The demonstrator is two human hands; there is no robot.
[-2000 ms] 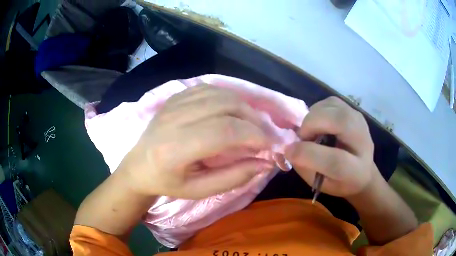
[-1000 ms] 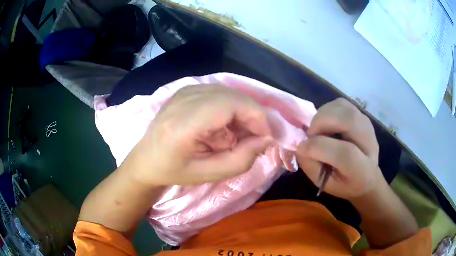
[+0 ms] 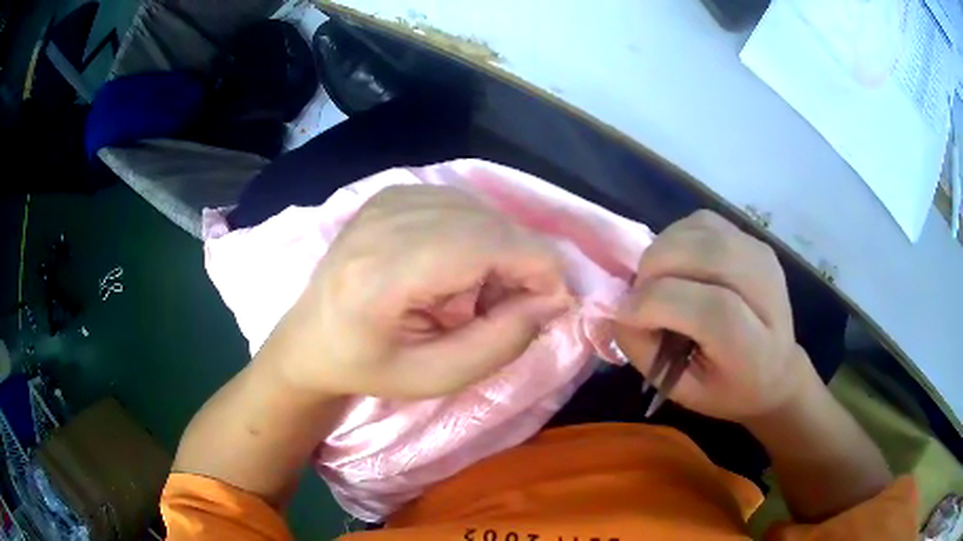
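Note:
The pink satin fabric [image 3: 422,433] lies bunched across my lap. My left hand [image 3: 454,296] is closed, its thumb and fingertip pinched at the fabric's narrow edge; whether they grip cloth or thread is too small to tell. My right hand [image 3: 713,312] is just to the right, thumb and finger pinching the same edge, where a small fold hangs down. Dark thread snips [image 3: 665,372] are held in my right palm, two short blades pointing down and slightly apart. Their rear part is hidden by the fingers.
A pale table [image 3: 634,95] with a worn edge runs from upper left to lower right, with paper sheets [image 3: 861,100] on it. A blue item [image 3: 143,111] and black shoes are at the upper left. A cardboard box [image 3: 106,465] stands on the green floor at lower left.
My left fingers have drawn in and closed more. The snips in my right palm have turned, so two separate blades now show. The fabric has hardly moved.

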